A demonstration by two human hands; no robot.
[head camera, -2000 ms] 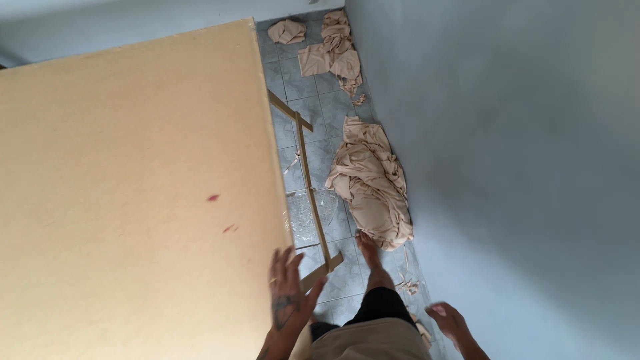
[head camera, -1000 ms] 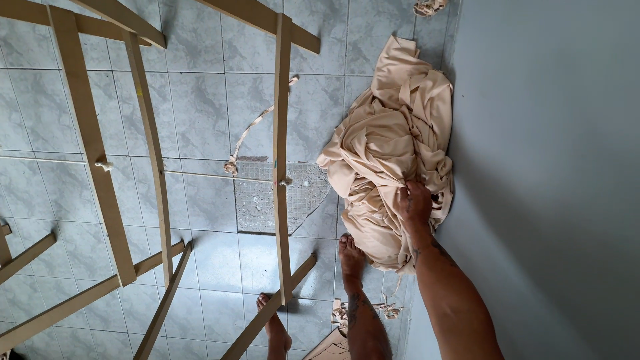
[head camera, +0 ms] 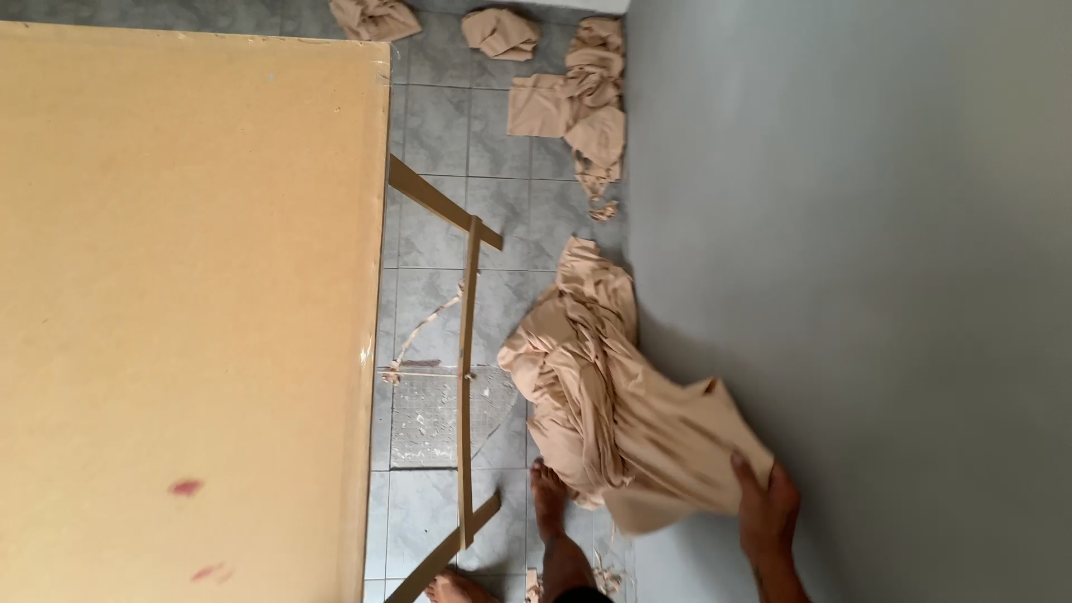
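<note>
At the lower right, my right hand [head camera: 769, 507] grips an edge of tan fabric [head camera: 687, 427] between thumb and fingers. The held part stretches up and left to a large crumpled heap of the same fabric [head camera: 578, 360], which lies on the tiled floor against the wall. My left hand is out of view. A large tan board or tabletop [head camera: 193, 293] with red marks fills the left side, its edge hiding part of the wooden legs and frame [head camera: 467, 377] below it.
Smaller piles of tan fabric [head camera: 595, 100] lie farther up the floor, two more folded bundles [head camera: 501, 33] beside them. A grey wall [head camera: 854, 251] rises at the right. My bare foot [head camera: 548, 502] touches the heap's lower side. A rough patch [head camera: 425, 423] breaks the tiles under the frame.
My right hand, on the heap one second ago, now holds fabric drawn out toward the lower right. The view has risen, showing the board again. My left hand, visible two seconds ago, has left the view.
</note>
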